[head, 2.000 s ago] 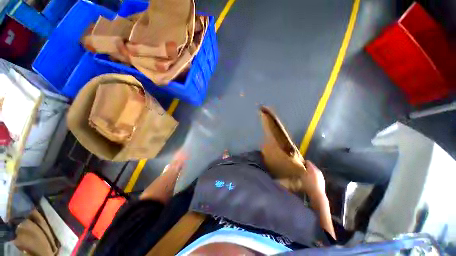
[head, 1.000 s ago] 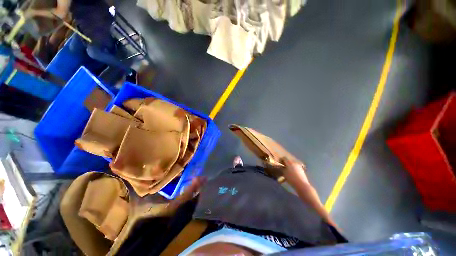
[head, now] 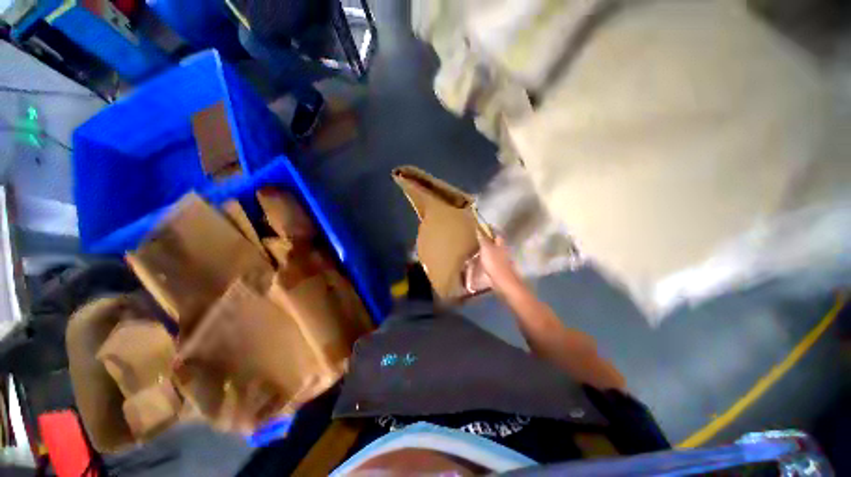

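Observation:
My right hand (head: 487, 264) is shut on a folded tan canvas bag (head: 445, 233) in front of my grey apron (head: 448, 363). The bag's narrow folded end points up and left. My left sleeve reaches the lower edge of a blue crate (head: 341, 228). My left hand cannot be made out clearly against the blurred tan pieces there. Several folded tan bags (head: 247, 345) are heaped in this crate.
Another blue crate (head: 140, 154) stands behind, with a brown piece in it. A cardboard box (head: 89, 373) with tan pieces is at the lower left. Large blurred cream fabric (head: 672, 140) fills the upper right. A yellow line (head: 765, 382) marks the grey floor.
The view has turned and moved forward. The cream fabric is now large and close, and the red crate has left the picture. My right hand still holds the bag, now more upright.

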